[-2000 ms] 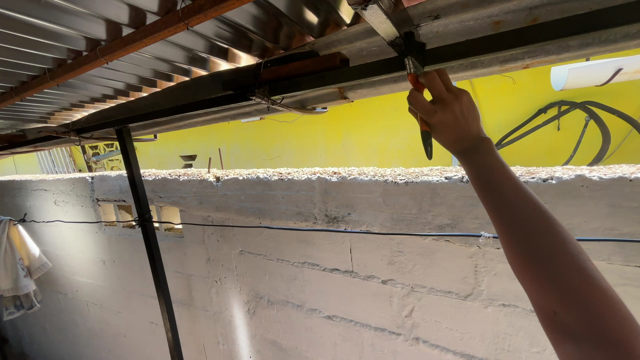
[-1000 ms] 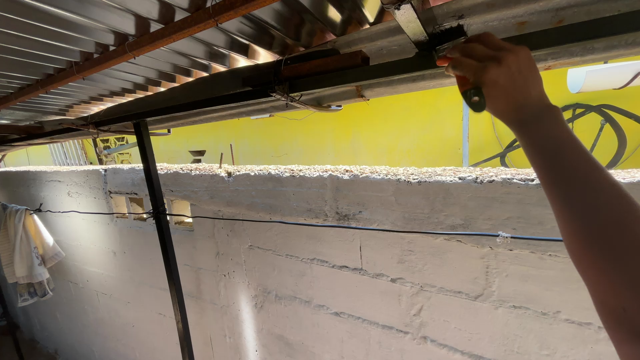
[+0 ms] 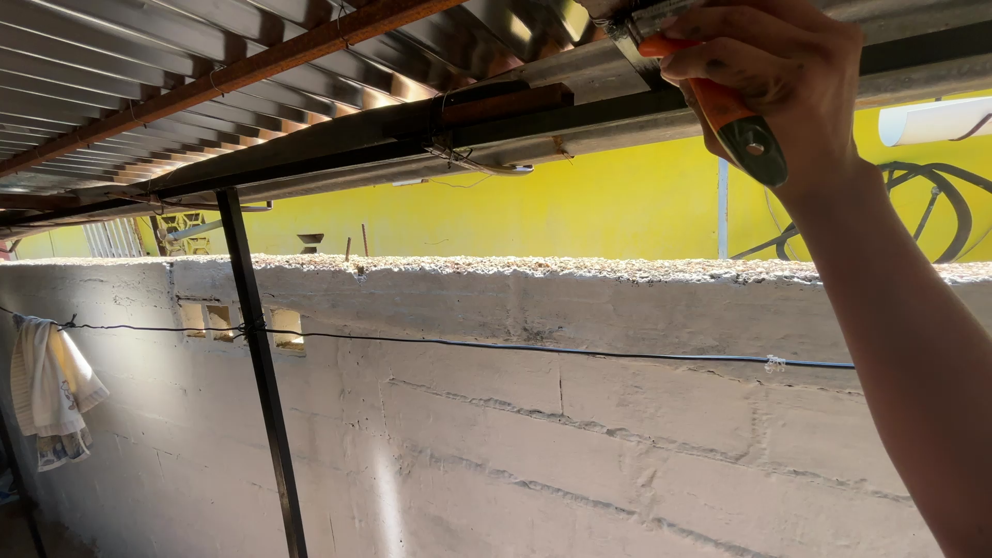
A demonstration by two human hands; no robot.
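My right hand [image 3: 767,85] is raised at the upper right, its fingers closed around a paintbrush [image 3: 732,124] with an orange and dark green handle. A hole shows near the handle's end, which points down and to the right. The metal ferrule meets a short metal roof beam [image 3: 632,50] at the top edge; the bristles are mostly hidden. Dark smudges mark my fingers. Just below runs a long black metal beam [image 3: 589,112] under the corrugated roof [image 3: 263,54]. My left hand is out of the frame.
A black post [image 3: 260,372] stands at the left. A blue and black line [image 3: 496,346] crosses before the rough block wall [image 3: 620,434], with a cloth [image 3: 50,380] hanging on it. A rusty bar [image 3: 232,74] spans the roof. Black hoses [image 3: 957,225] hang on the yellow wall [image 3: 465,217] behind.
The brush has left the black beam's face, where it was one second ago, and is now higher, at the short beam. My right hand still grips it.
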